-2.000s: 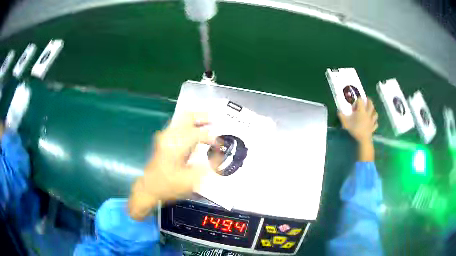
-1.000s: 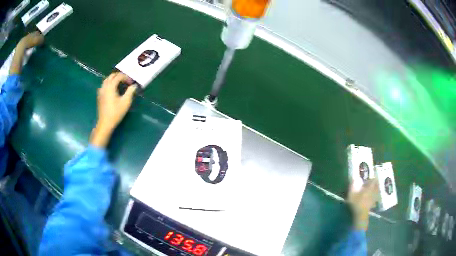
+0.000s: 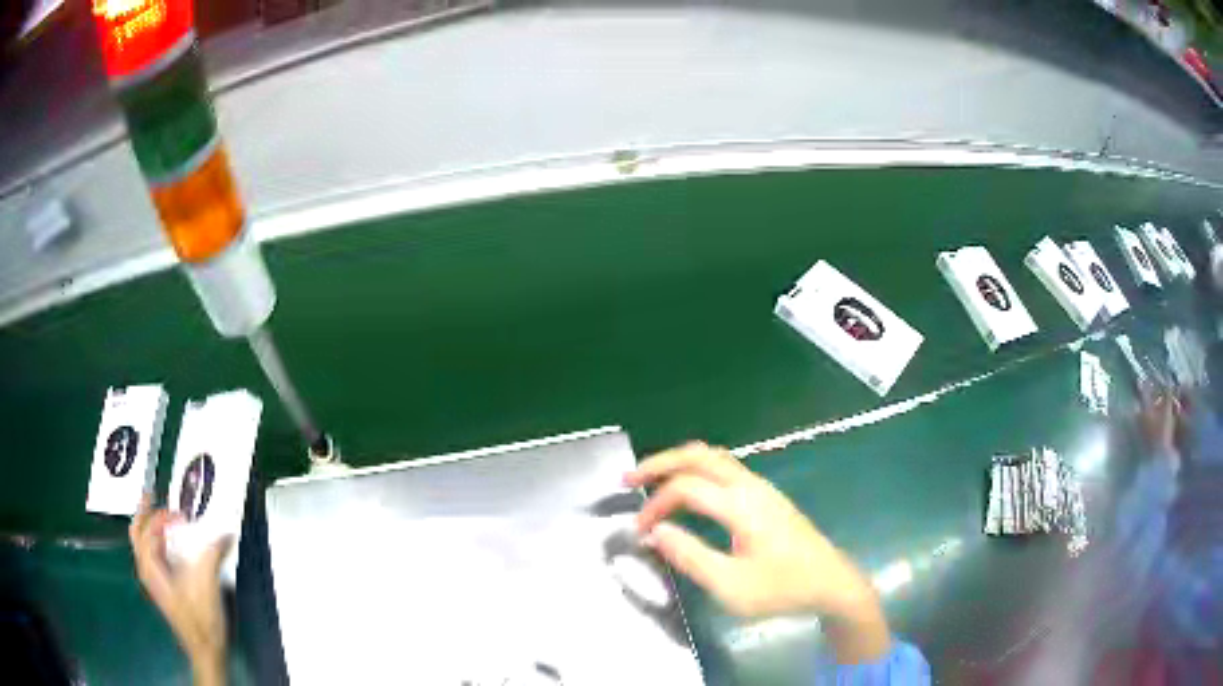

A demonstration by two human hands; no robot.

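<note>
The bench scale's steel pan (image 3: 443, 509) lies at the bottom centre, mostly glaring white. A dark ring like a watch picture shows in the glare beside my right fingertips; I cannot make out a box's edges there. My left hand (image 3: 188, 590) is at the lower left, gripping the lower end of a white watch box (image 3: 221, 449) with a dark round watch picture. My right hand (image 3: 744, 543) is over the pan's right edge, thumb and fingers apart, with nothing visible between them. The scale's display is out of the picture.
Another watch box (image 3: 125, 449) lies at the left. Several boxes, the nearest one (image 3: 852, 326) askew, lie along the green belt (image 3: 537, 308) at the right. The signal tower (image 3: 201, 201) rises behind the scale. Small packets (image 3: 1033, 496) and another worker's hand (image 3: 1160, 416) are at the right.
The view has swung right. The box that lay plainly on the pan no longer shows there. My left hand now grips a box left of the scale. My right hand has come from the belt to the pan.
</note>
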